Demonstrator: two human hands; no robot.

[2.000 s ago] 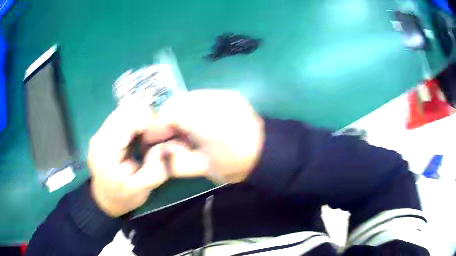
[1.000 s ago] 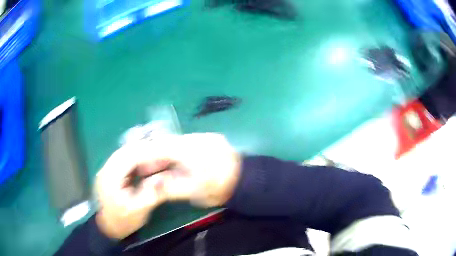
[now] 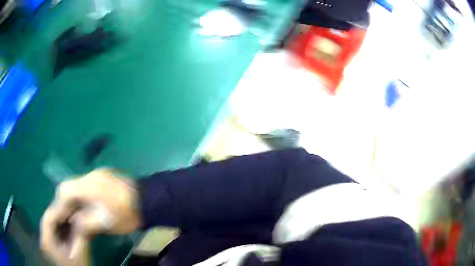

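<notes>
My right hand (image 3: 107,200) is at the lower left, blurred, with its fingers curled. What seems to be my left hand (image 3: 52,231) is against it, small and blurred, and its arm is not visible. A dark gap shows between the fingers; I cannot tell whether anything is held there. A small dark pile (image 3: 97,147) lies on the green mat (image 3: 151,114) just beyond the hands. A pale, blurred patch (image 3: 56,168) lies beside my right hand's knuckles. A dark strip with a pale end (image 3: 8,213) shows at the left edge.
A blue tray (image 3: 15,101) is at the left edge. A dark heap (image 3: 83,47) and a white item (image 3: 221,23) lie on the far mat. A red stool (image 3: 328,52) with a black thing on it stands beyond the bench edge. A blue scrap (image 3: 391,94) lies on the pale floor.
The view has swung to the right, so the hands and mat shift to the lower left and more floor shows. The hands stay close together.
</notes>
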